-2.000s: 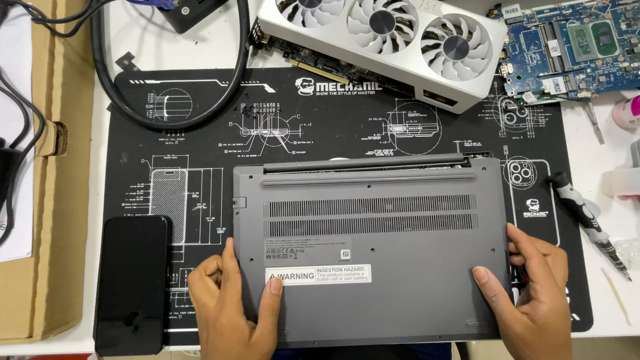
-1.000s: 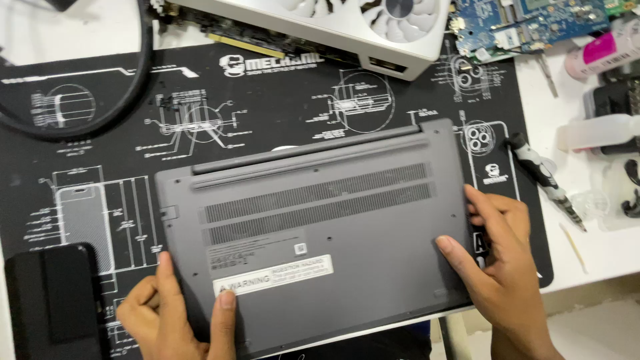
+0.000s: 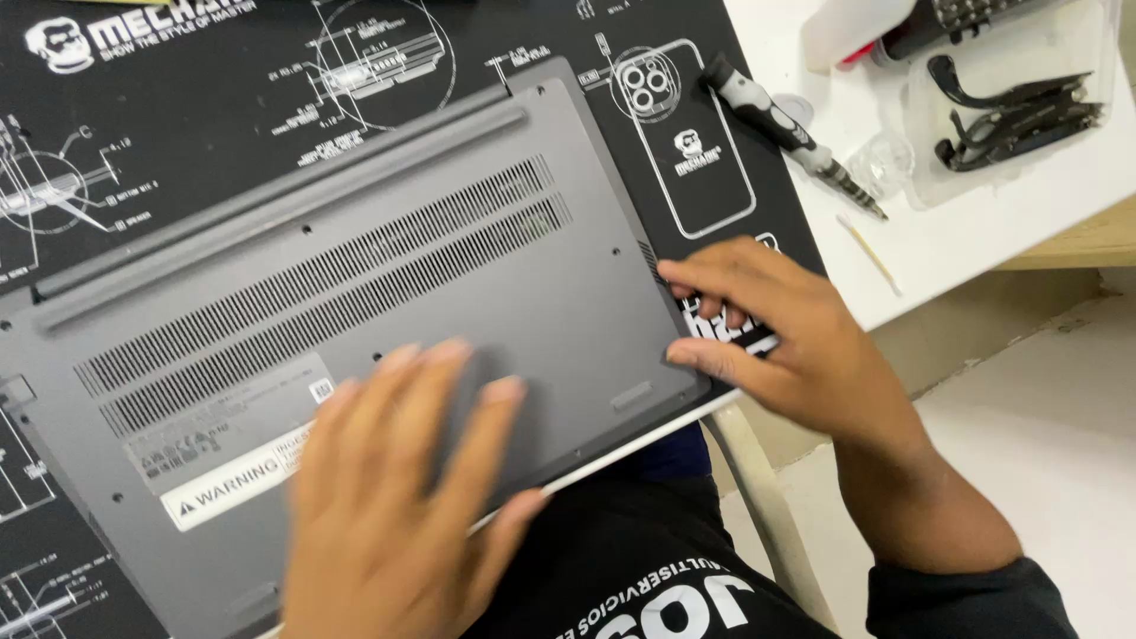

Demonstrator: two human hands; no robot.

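Observation:
A closed grey laptop (image 3: 497,319) lies bottom up on a black printed work mat (image 3: 231,124), its vent slots and a white warning label (image 3: 235,479) showing. Over the lower middle of the laptop is my left hand (image 3: 408,479), fingers spread and slightly blurred, with nothing in it; whether it touches the cover I cannot tell. My right hand (image 3: 772,337) is at the laptop's right edge, thumb and fingers apart, the fingertips at or just beside the edge. No tool is in either hand.
Right of the laptop, a grey and black precision screwdriver (image 3: 790,133) lies across the mat's edge. A cotton swab (image 3: 870,255) rests on the white table (image 3: 958,240), near a clear plastic tray (image 3: 923,191) holding black parts. A chair's pale armrest (image 3: 772,515) is below.
My left hand has left the laptop's left side and is now over its lower middle. My right hand no longer has its thumb on the cover. The view has moved closer and to the right.

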